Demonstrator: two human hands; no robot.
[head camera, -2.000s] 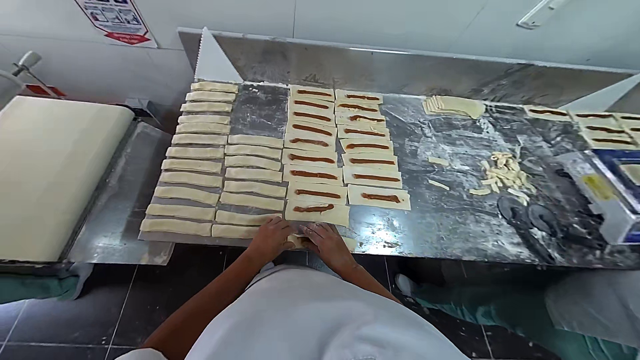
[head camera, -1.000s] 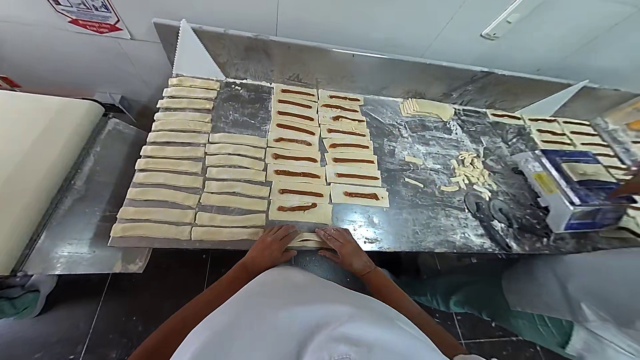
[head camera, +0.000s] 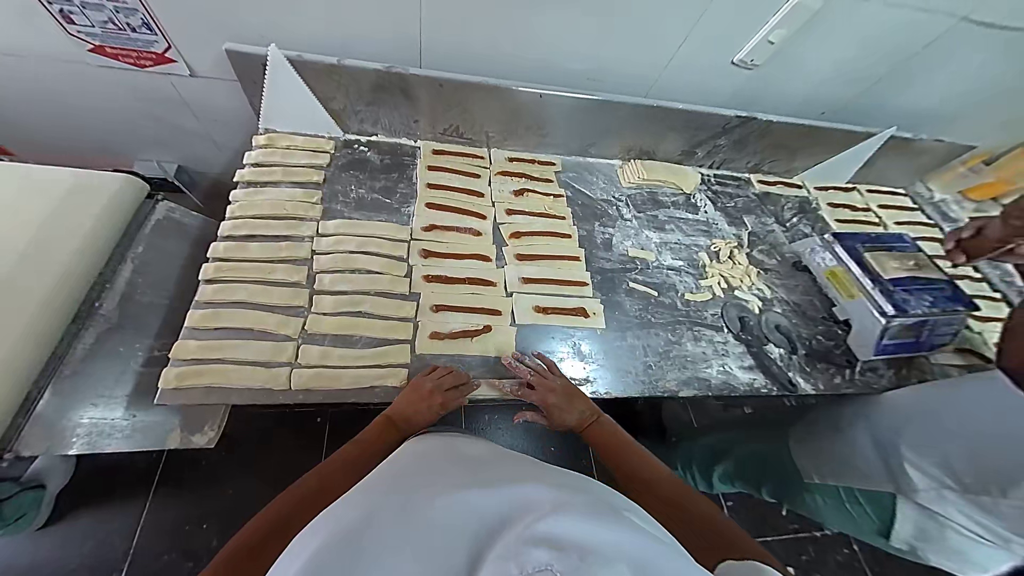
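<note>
At the front edge of the steel table, my left hand and my right hand rest on the two ends of a strip of dough, mostly hidden under the fingers. White flour coats my right fingers, which are spread. Just beyond my hands lies a flat dough rectangle with a line of reddish-brown filling, the nearest of two columns of such pieces. On the left, two columns of closed dough rolls reach down to the table edge beside my left hand.
Dough scraps, a black-handled round cutter and stacked dough sheets lie right of the filled pieces. A blue and white box stands farther right, near a co-worker's hand. A dough-covered conveyor is at left.
Both hands stay at the front edge around the dough strip; the right hand's fingers are now more spread. A co-worker's hand shows at the right. The view has shifted.
</note>
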